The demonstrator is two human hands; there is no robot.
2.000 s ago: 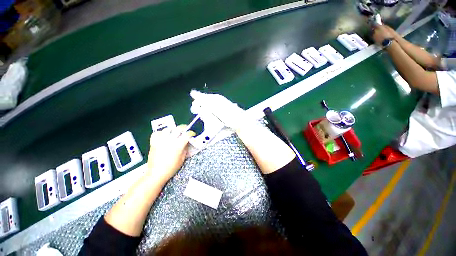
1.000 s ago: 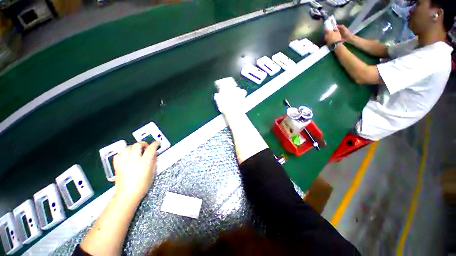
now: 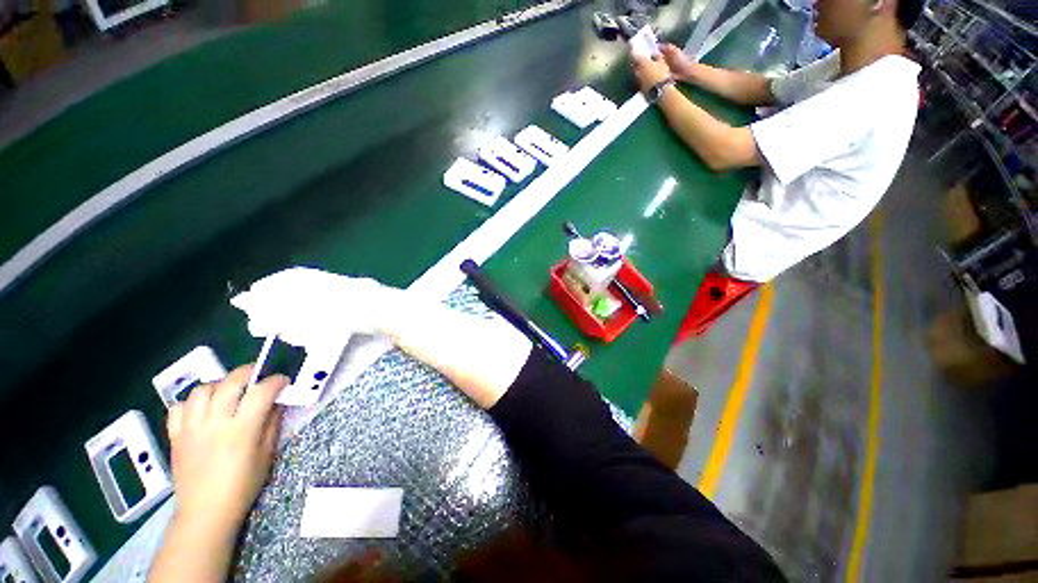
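Note:
A white housing (image 3: 306,384) with a dark window and small round holes is tilted between my two hands at the pale rail. My left hand (image 3: 224,438), bare, has its fingertips on the housing's left edge. My right hand (image 3: 313,308), in a white glove, grips its upper side and hides part of it. Another housing (image 3: 189,369) lies on the green belt just behind my left fingers. More housings, such as one (image 3: 129,465) at the left, stand in a row.
Bubble wrap (image 3: 376,438) bears a white card (image 3: 351,512). A black-handled tool (image 3: 501,298) lies right of it, then a red bin (image 3: 596,322) with a bottle. Several housings (image 3: 475,181) lie farther up the belt. A person (image 3: 837,148) in white works at the right.
The view has shifted right. My right hand has come back from the belt farther up, to beside my left hand. Both hands are now at one housing.

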